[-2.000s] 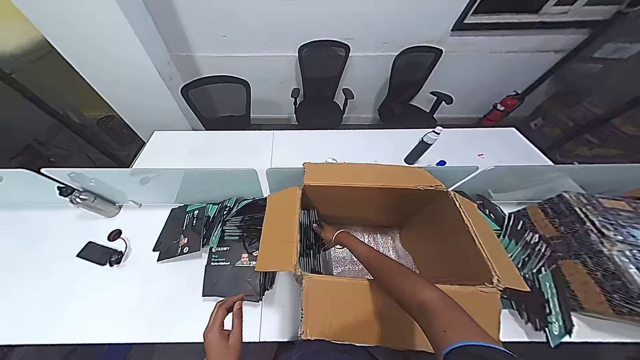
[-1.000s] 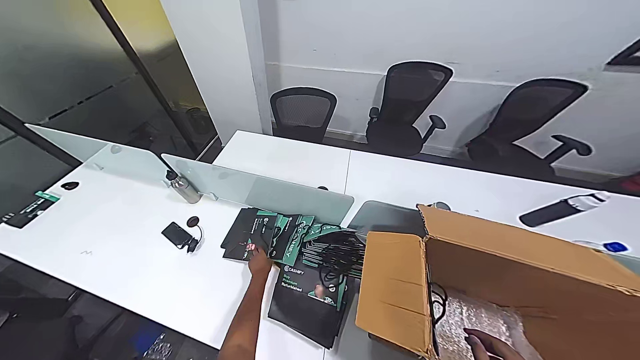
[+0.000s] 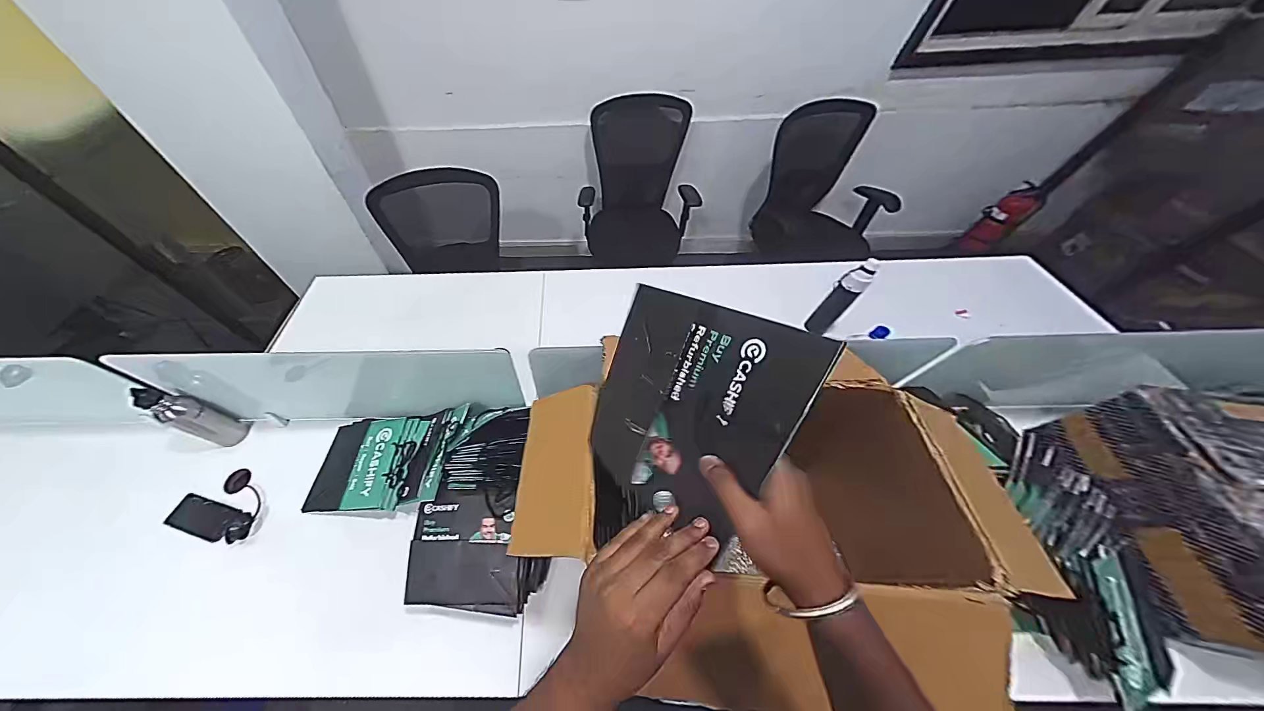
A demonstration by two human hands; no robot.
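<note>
My right hand (image 3: pixel 780 533), a bangle at its wrist, grips the lower right part of a black printed paper bag (image 3: pixel 706 395), thumb on its face. The bag is tilted above an open cardboard box (image 3: pixel 558 474). My left hand (image 3: pixel 642 583) lies with spread fingers against the bag's lower edge; whether it grips is hard to tell. Inside the box, at its left, are more dark bags (image 3: pixel 612 499), and some bubble wrap (image 3: pixel 736 558) shows. Left of the box, black and green bags with cord handles (image 3: pixel 380 464) lie in overlapping stacks, beside a black stack (image 3: pixel 464 573).
Wrapped bundles (image 3: pixel 1155 504) and more bags (image 3: pixel 1076 553) lie right of the box. A metal bottle (image 3: pixel 202 417) and a phone-like black device (image 3: pixel 202 517) are at the left. Glass dividers (image 3: pixel 326 385) cross behind; a dark bottle (image 3: pixel 839 296) lies beyond.
My left hand has moved from the stacks on the left to the box. A black bag is now held up over the box in my right hand. The view has swung back right.
</note>
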